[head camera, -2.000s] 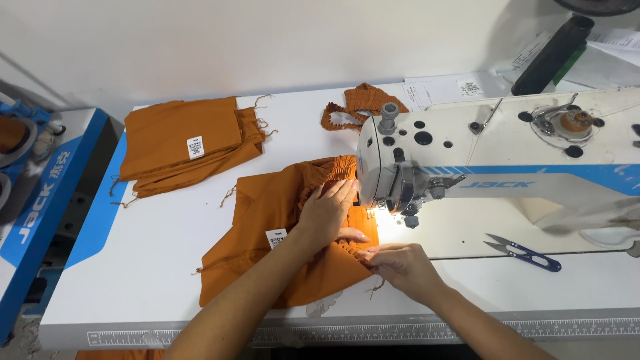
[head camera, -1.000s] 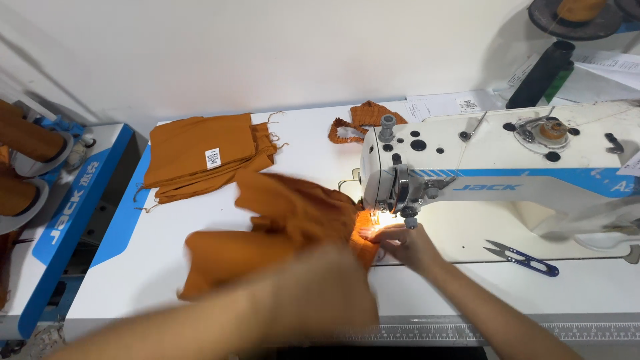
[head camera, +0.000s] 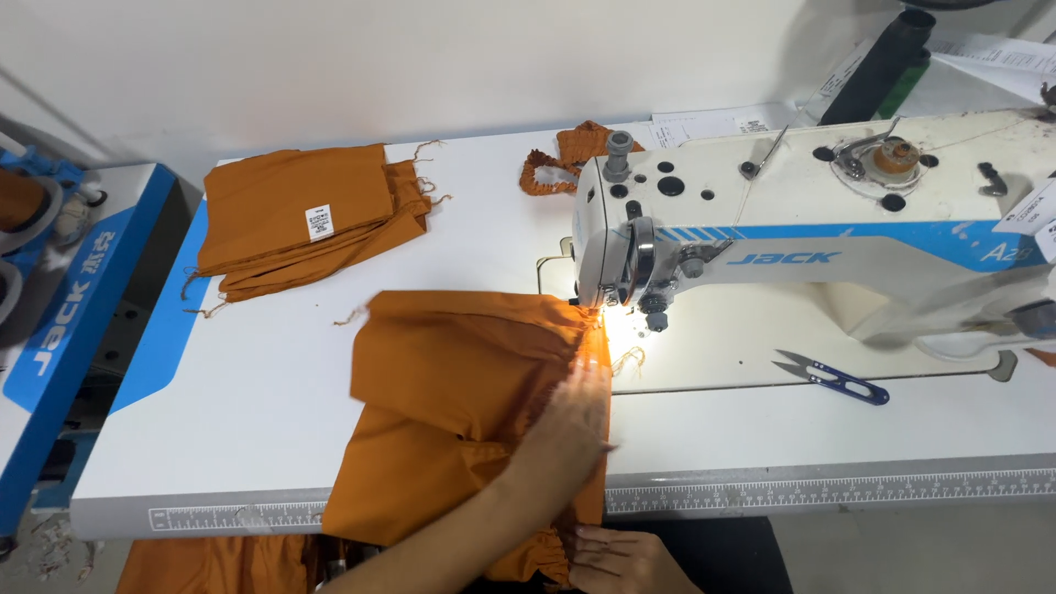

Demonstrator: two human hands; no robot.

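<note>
A rust-orange fabric piece (head camera: 445,355) lies under the head of a white Jack sewing machine (head camera: 792,239) and hangs over the table's front edge. My left hand (head camera: 577,404) rests on it just in front of the lit needle area, slightly blurred, its fingers pointing toward the needle. My right hand (head camera: 619,561) is below the table's front edge at the bottom, gripping a gathered part of the same fabric. The needle tip itself is lost in glare. Loose thread (head camera: 631,360) lies right of the fabric.
Folded orange fabric pieces (head camera: 297,206) with a white label lie at the back left. Blue-handled thread snips (head camera: 833,384) rest on the machine bed. A gathered orange strip (head camera: 549,173) lies behind the machine head. Dark thread cones (head camera: 883,70) and papers stand at the back right.
My right hand has moved from beside the needle down to below the table edge. My left hand, blurred at lower left one second ago, is now near the needle. The fabric now hangs over the front edge.
</note>
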